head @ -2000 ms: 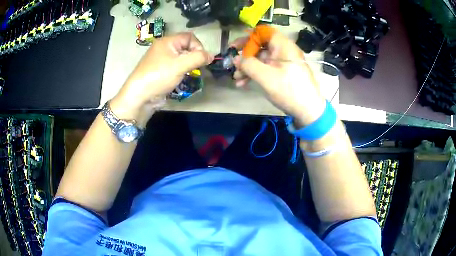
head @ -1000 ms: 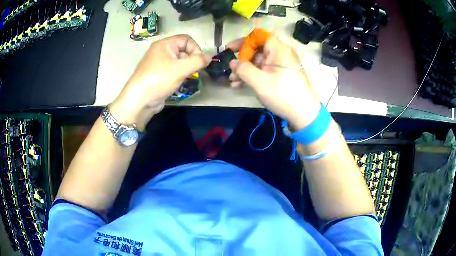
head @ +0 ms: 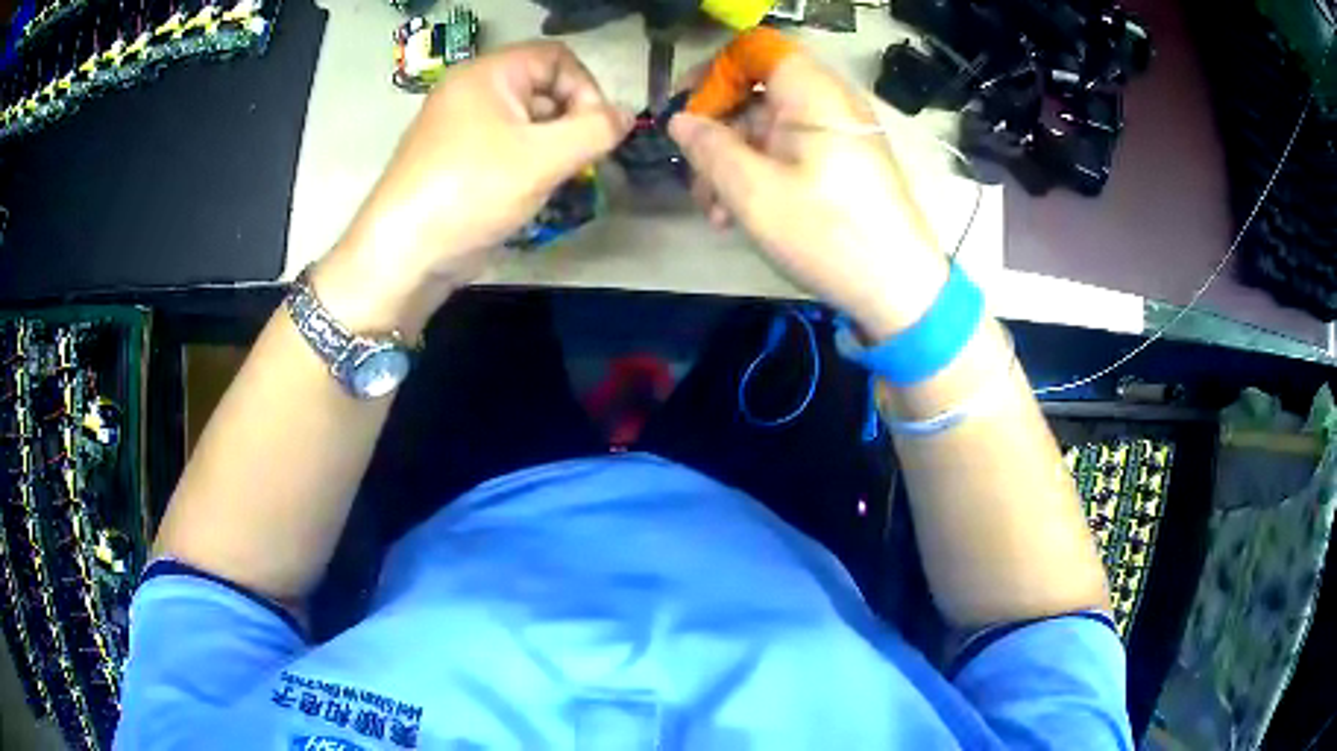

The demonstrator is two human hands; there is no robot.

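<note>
A black plug housing [head: 656, 151] is between my hands at the tip of the dark soldering iron [head: 661, 66]. My left hand [head: 506, 162] pinches a short red lead wire [head: 639, 123] at the housing. The circuit board [head: 560, 214], with blue and yellow parts, hangs under my left hand, partly hidden. My right hand [head: 799, 169], with an orange finger sleeve [head: 745, 71], holds the housing's right side. Thin solder wire [head: 843, 129] trails from it to the right. The fingertips hide the exact contact.
A loose heap of black housings [head: 1034, 103] lies at the right, with a dark ridged stack [head: 1279, 220] beyond. Another circuit board [head: 434, 52] lies behind my left hand. Board rows [head: 140, 66] lie on the black mat. A yellow piece [head: 738, 12] is beside the iron. Board trays [head: 66, 470] are below the bench.
Both hands, the housing and the held board sit higher in the view. The hands keep much the same grip.
</note>
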